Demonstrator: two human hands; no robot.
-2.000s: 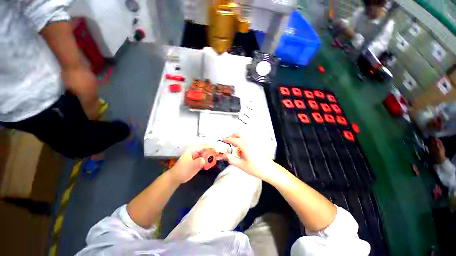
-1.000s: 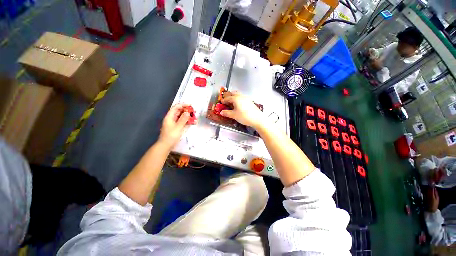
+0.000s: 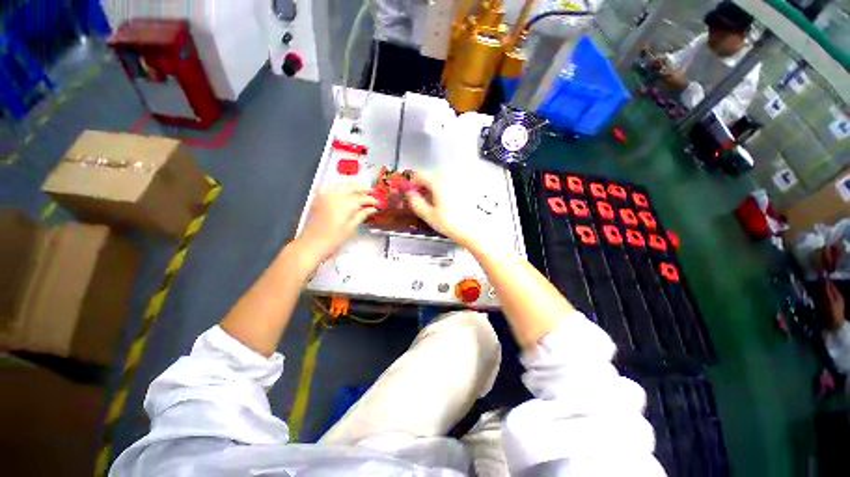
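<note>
My left hand [image 3: 337,220] reaches over the white machine table to the left side of the copper-brown fixture [image 3: 395,220]. Its fingertips are on a red housing [image 3: 379,197] at the fixture. My right hand [image 3: 436,207] is at the fixture's right side, its fingertips at a second red piece [image 3: 406,189]. The two hands are close together. The fingers partly hide the fixture and the red pieces, so whether the right fingers grip the piece or only touch it cannot be told.
Loose red pieces [image 3: 348,167] lie left of the fixture. The emergency stop button [image 3: 468,291] is at the front edge. A gold cylinder [image 3: 477,63], a fan [image 3: 514,136] and a blue bin [image 3: 582,88] stand behind. A black tray [image 3: 596,279] with red housings is at right.
My left hand has moved right with its red housing, from the table's left side to the fixture. My right hand stays at the fixture. Earlier, both hands were together at the table's front edge.
</note>
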